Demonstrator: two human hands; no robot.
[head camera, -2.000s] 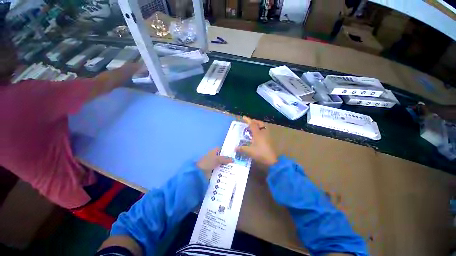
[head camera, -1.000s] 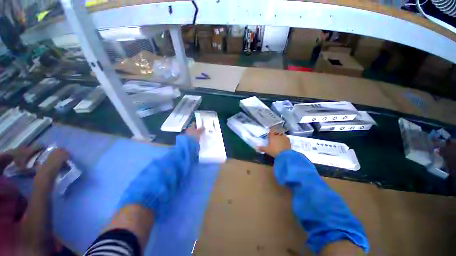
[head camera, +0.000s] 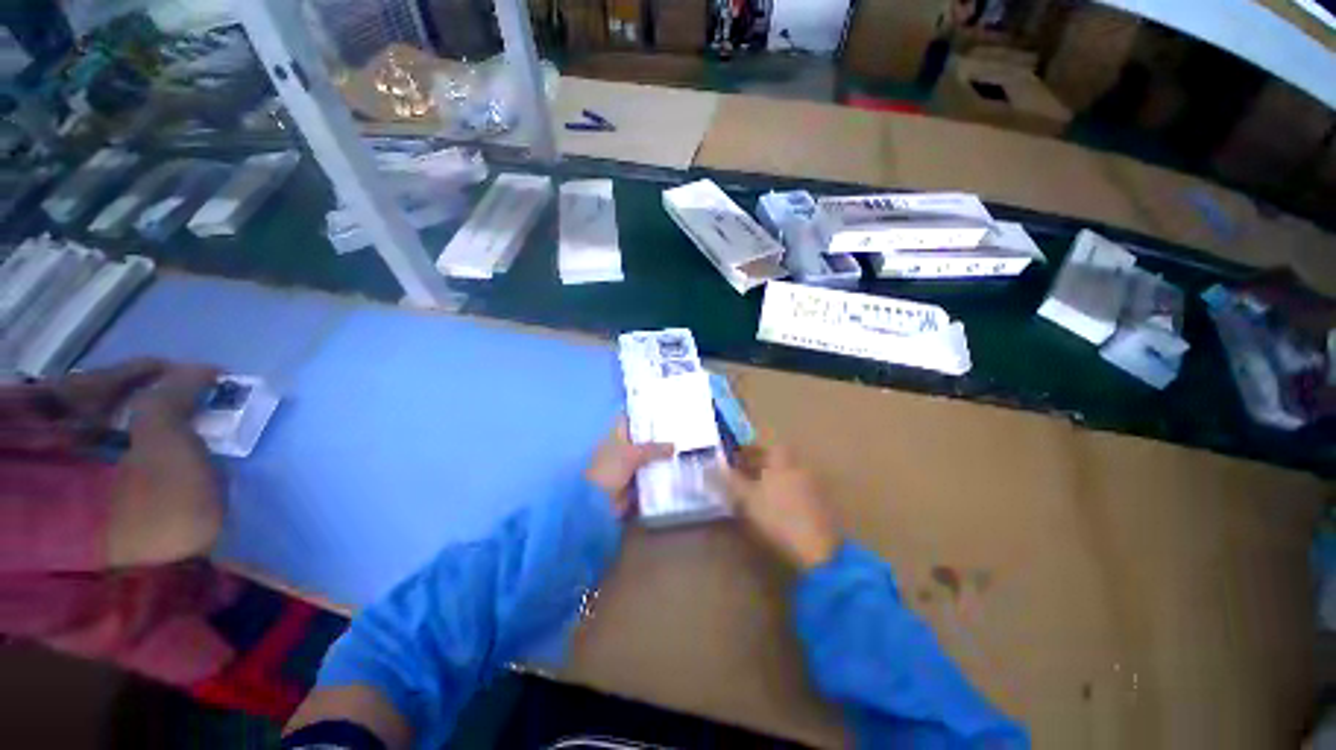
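A shallow tray (head camera: 673, 418) with white and pale contents is over the bench in front of me, roughly upright in view. My left hand (head camera: 623, 466) is shut on its lower left side. My right hand (head camera: 780, 501) is at its lower right side. A narrow light-blue insert (head camera: 730, 410) sticks up from my right fingertips beside the tray, and the fingers look closed on it. Blur hides the exact grip and the tray's small contents.
Printed white boxes (head camera: 865, 327) lie on the green conveyor (head camera: 645, 301) behind the bench, with trays at right. A blue mat (head camera: 425, 425) and brown cardboard (head camera: 1011, 542) cover the bench. A co-worker's hands (head camera: 161, 410) hold a tray at left. A white upright (head camera: 344, 147) stands at left.
The long printed box from my hands now lies on the conveyor, let go. My hands have come back to the bench with a tray taken from the conveyor pile.
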